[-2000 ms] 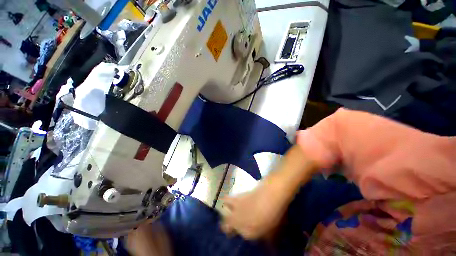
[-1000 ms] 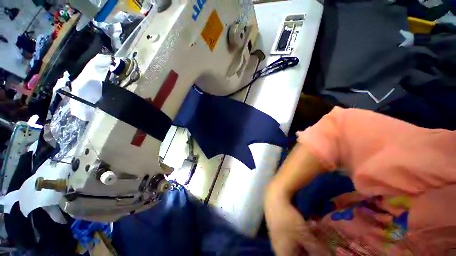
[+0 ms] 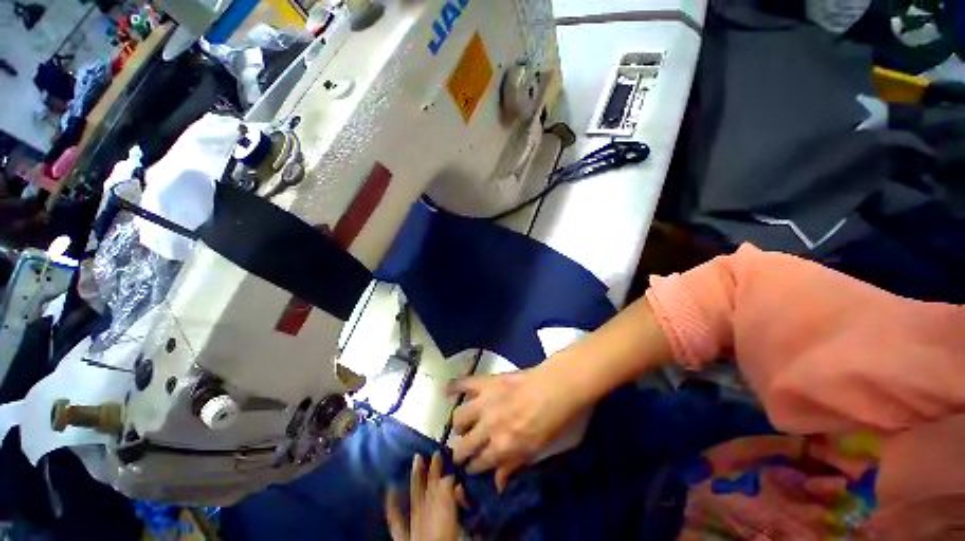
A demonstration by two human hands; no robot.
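Navy cloth [image 3: 349, 476] lies under the presser foot [image 3: 365, 412], lit by the lamp, and spreads toward the lap. My right hand [image 3: 508, 417] rests on the cloth and the table just right of the needle, fingers spread and pointing left. My left hand [image 3: 425, 507] is cut off by the bottom edge; its fingers lie flat on the cloth below the needle. A small navy piece [image 3: 487, 275] with a notched edge lies in the arm opening of the cream sewing machine [image 3: 349, 127].
A black band [image 3: 280, 248] drapes over the machine head. A black looped cord or snips handle [image 3: 614, 156] lies on the white table [image 3: 619, 206]. Dark grey panels [image 3: 783, 137] are at the upper right. White pieces [image 3: 79, 396] and a brass-coloured knob [image 3: 85, 415] are at the left.
My right hand has come back from near the lap onto the cloth beside the needle. My left hand's fingers now show at the bottom, on the cloth. The view has shifted slightly.
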